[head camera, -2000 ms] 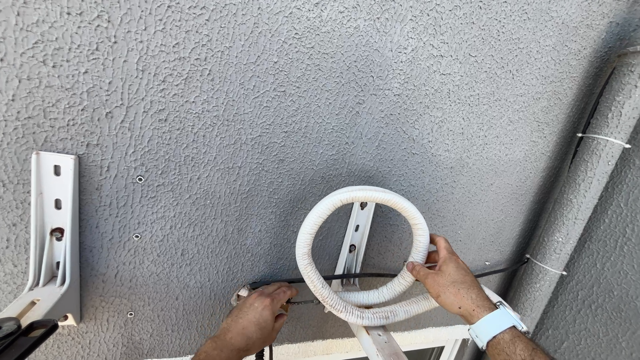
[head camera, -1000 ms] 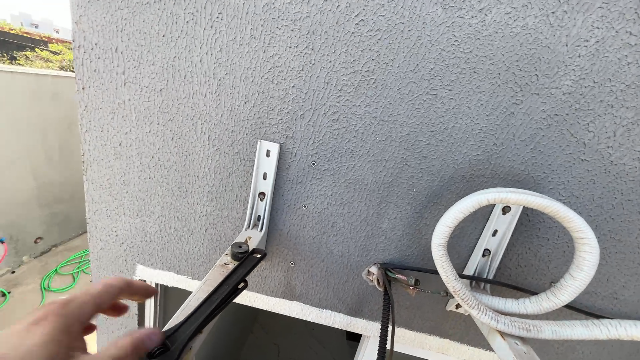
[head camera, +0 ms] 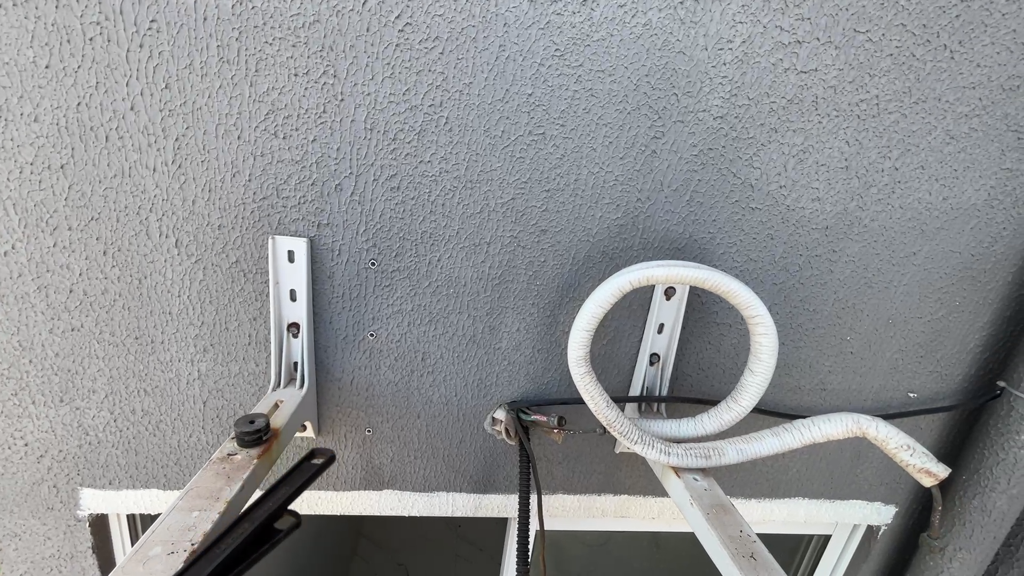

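Observation:
Neither of my hands shows in the current head view. A coil of white-wrapped pipe loops in front of the right metal wall bracket, its free end pointing down to the right. Left of it, a bundle of cable ends comes out of the wall, with a black corrugated conduit hanging down. The left metal wall bracket carries a round black rubber pad on its rusty arm. Black flat bars, perhaps of a tool, reach in beside that arm.
A thin black cable runs right to a grey pipe along the wall. Several small holes mark the textured grey wall. A white-framed window lies below the brackets.
Both hands were at the pipe coil and cables two seconds ago; my left hand was later near the black bars. Both are now out of view. The view has shifted widely.

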